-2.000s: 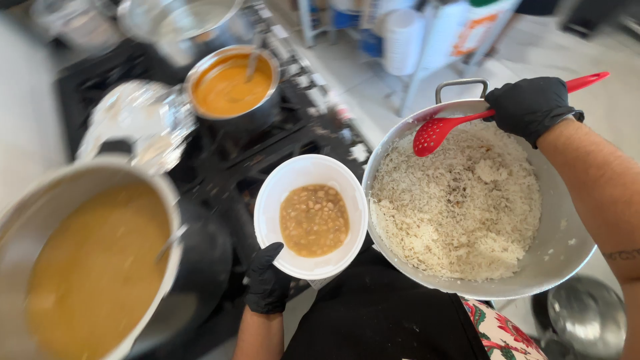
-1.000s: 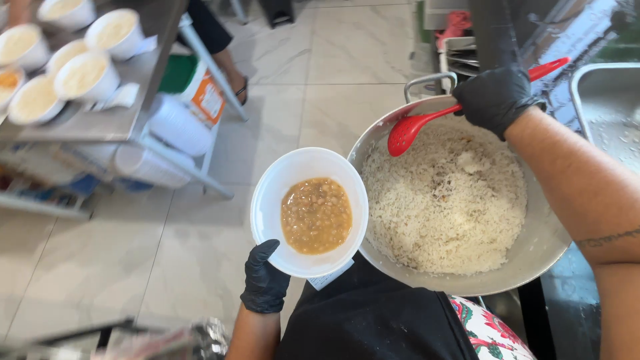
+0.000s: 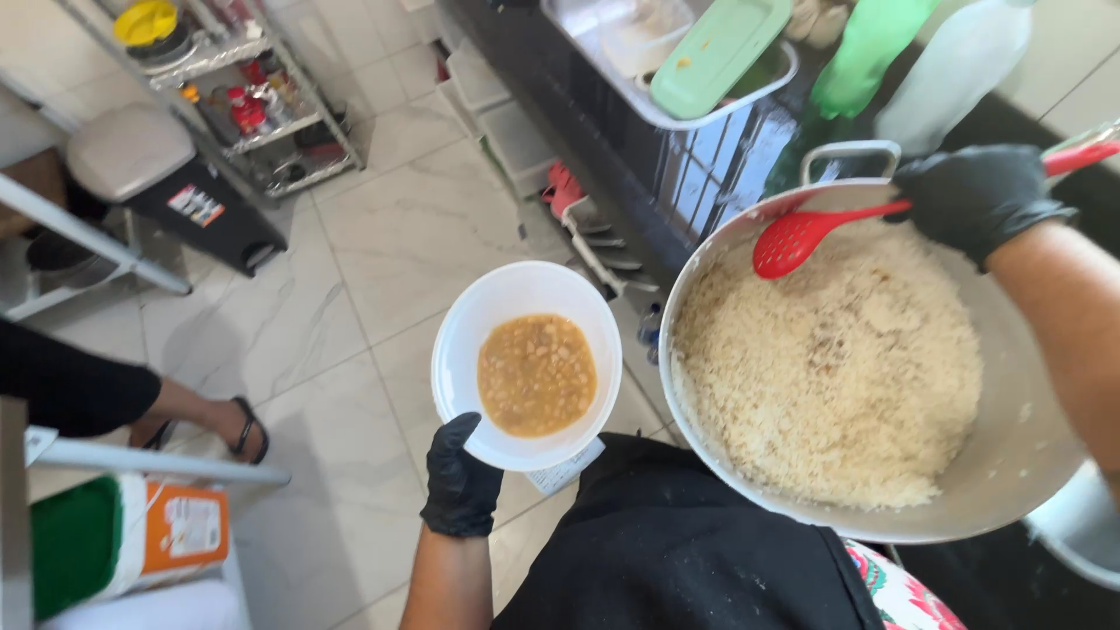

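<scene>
My left hand (image 3: 462,477), in a black glove, grips the lower left rim of a white plastic bowl (image 3: 459,350). Stewed beans in broth (image 3: 536,374) lie in the bottom of this bowl. To its right is a large metal pot (image 3: 1019,455) of cooked white rice (image 3: 831,376). My right hand (image 3: 976,201), also black-gloved, is closed around the handle of a red slotted spoon (image 3: 792,245) at the pot's far rim, by a loop handle (image 3: 849,150). The spoon's head hangs over the rice; the glove hides part of its handle.
A dark counter (image 3: 604,140) holds a metal tray (image 3: 652,109) with a green lid (image 3: 722,57), and plastic bottles (image 3: 954,74) beside it. At left are a pedal bin (image 3: 206,197), a shelf rack (image 3: 289,131), another person's sandalled foot (image 3: 241,429) and a tub (image 3: 131,529).
The view has swung from the stove past a table of filled bowls to a dark counter. The bowl, the rice pot and the red spoon have moved along with me, both hands keeping their hold.
</scene>
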